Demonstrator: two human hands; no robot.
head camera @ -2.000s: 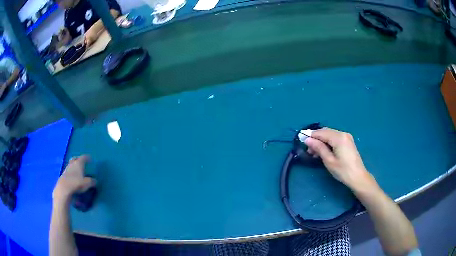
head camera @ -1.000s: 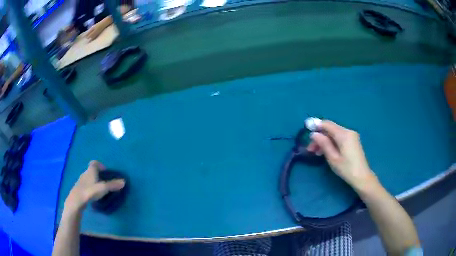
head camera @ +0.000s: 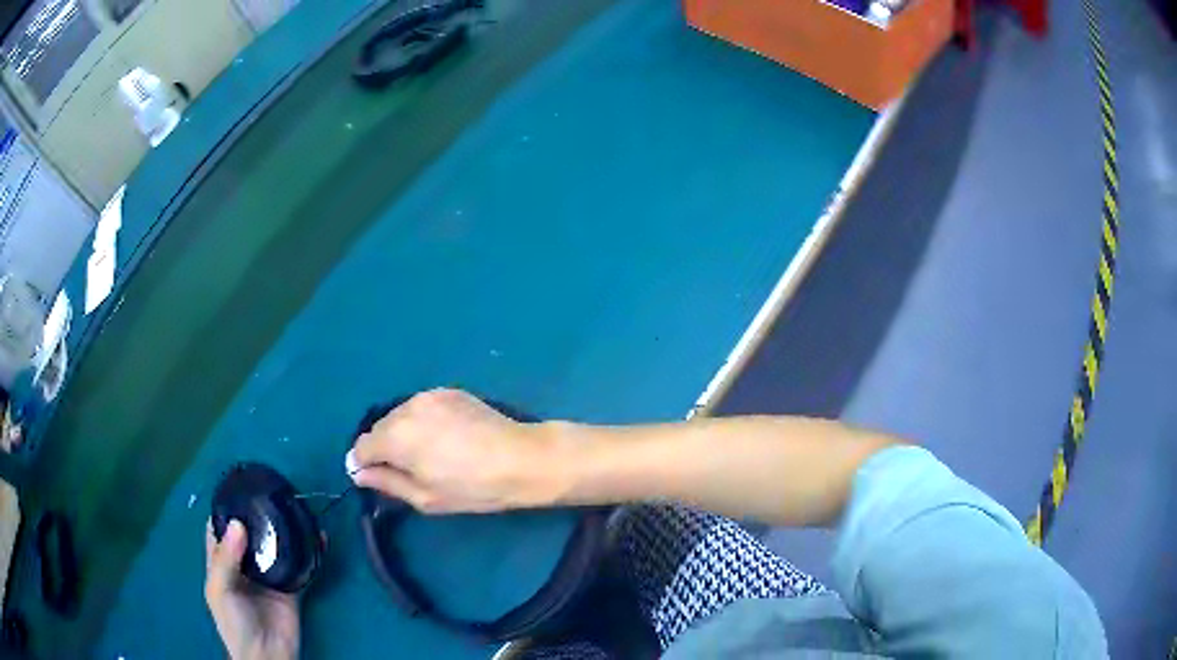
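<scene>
My left hand (head camera: 245, 606) is at the lower left, holding a round black ear cup (head camera: 292, 531) with a pale shine on its face. The black headband (head camera: 426, 603) lies as an open ring near the table's front edge. My right hand (head camera: 445, 451) is over its far end, thumb and finger pinched together, with a white cover on a fingertip. A thin connecting wire (head camera: 323, 495) runs from the ear cup to the right fingertips, which appear to pinch it. The right hand hides the headband end.
An orange carton (head camera: 813, 45) stands at the table's far end. Black headphone frames lie on the dark green belt, one at the top (head camera: 416, 41) and one at lower left (head camera: 57, 562). White papers (head camera: 103, 252) lie beyond the belt. Yellow-black tape (head camera: 1097, 297) marks the floor at right.
The view has swung right, and the blue tray is out of view. My left hand has brought the ear cup close to the headband and my right hand. The right hand remains at the headband end.
</scene>
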